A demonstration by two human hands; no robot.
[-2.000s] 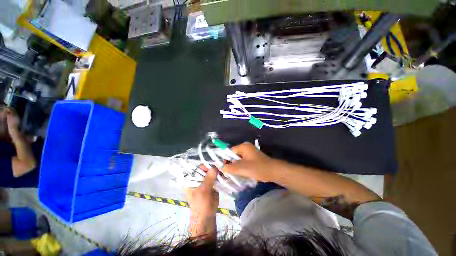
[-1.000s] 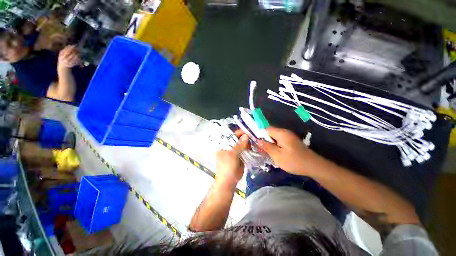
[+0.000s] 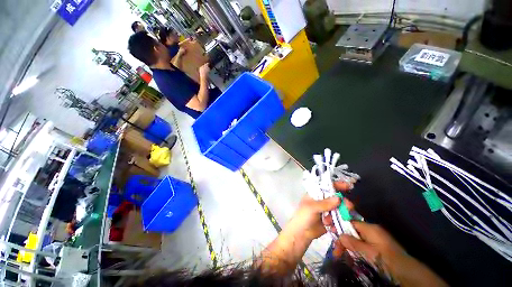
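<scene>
A bundle of white cables (image 3: 324,178) with a green band (image 3: 343,208) is upright in my two hands, its white moulded ends fanned out at the top. My left hand (image 3: 314,216) is closed around it below the ends. My right hand (image 3: 368,241) grips it lower down, right of the green band. The bundle's lower part is hidden by my hands. More white cables (image 3: 471,193) lie spread at the right on the black mat (image 3: 387,204), with another green band (image 3: 432,199) around some; their far ends are cut off by the picture's edge.
A white disc (image 3: 301,116) lies on the dark green bench (image 3: 359,106). A large blue bin (image 3: 241,134) stands left of the bench, a smaller blue bin (image 3: 168,210) further left. A clear plastic box (image 3: 430,61) and metal block (image 3: 364,40) are at the back. A person (image 3: 177,81) is beyond the bin.
The view has swung left and up, showing more of the workshop. The held bundle is now upright with its ends gathered at the top. The cables on the mat now run out of view.
</scene>
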